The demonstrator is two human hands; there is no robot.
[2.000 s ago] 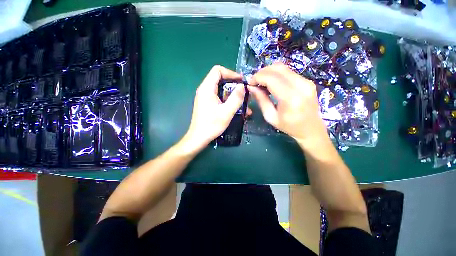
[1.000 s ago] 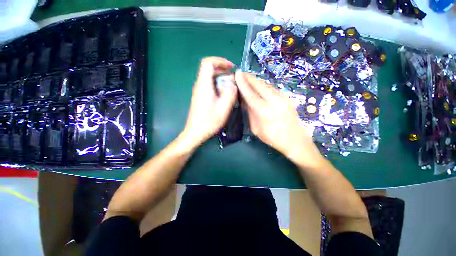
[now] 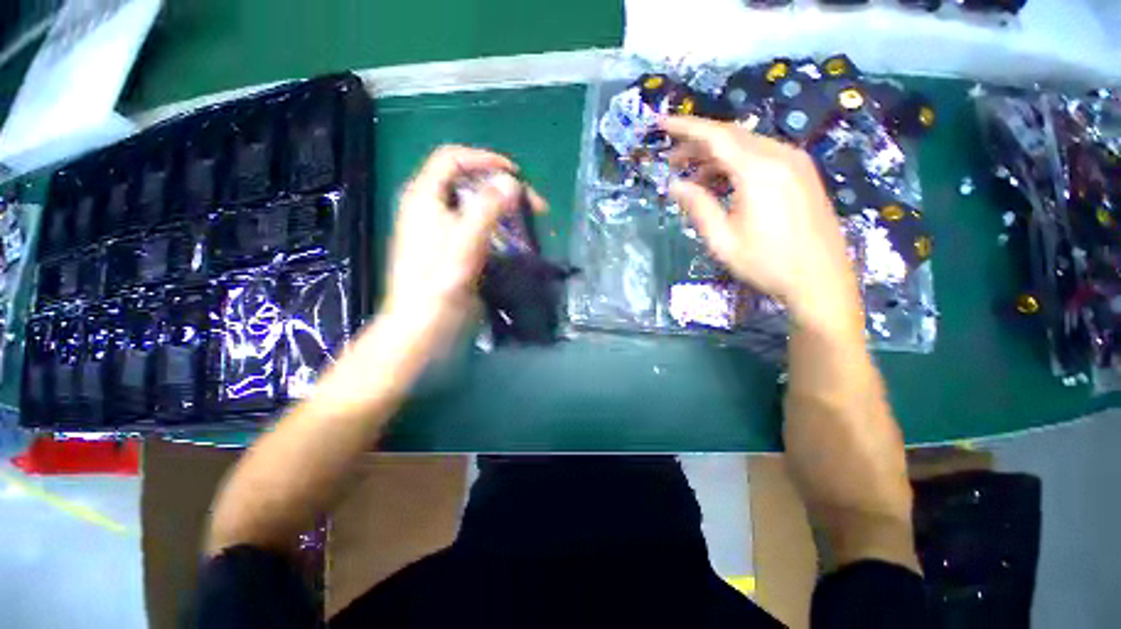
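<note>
My left hand [image 3: 449, 234] is closed around a black housing [image 3: 526, 289], blurred, held over the green mat left of the parts heap. The fingers hide its upper end. My right hand [image 3: 756, 203] is apart from it, over the upper left of the heap, thumb and fingers bent near a silvery circuit board [image 3: 629, 121]. Whether the fingertips touch a part cannot be told. The heap of black speakers [image 3: 797, 119] and wired boards lies on a clear tray [image 3: 618, 277].
A black blister tray [image 3: 148, 258] stands on the left. A second bag of wired parts [image 3: 1069, 221] lies at the far right. A pale rail [image 3: 492, 76] runs along the far side. Cardboard boxes [image 3: 393, 522] stand below the bench edge, and black trays [image 3: 977, 547] at lower right.
My hands have moved apart. My left hand went left with the housing; my right hand went right and up over the heap. The view has shifted slightly.
</note>
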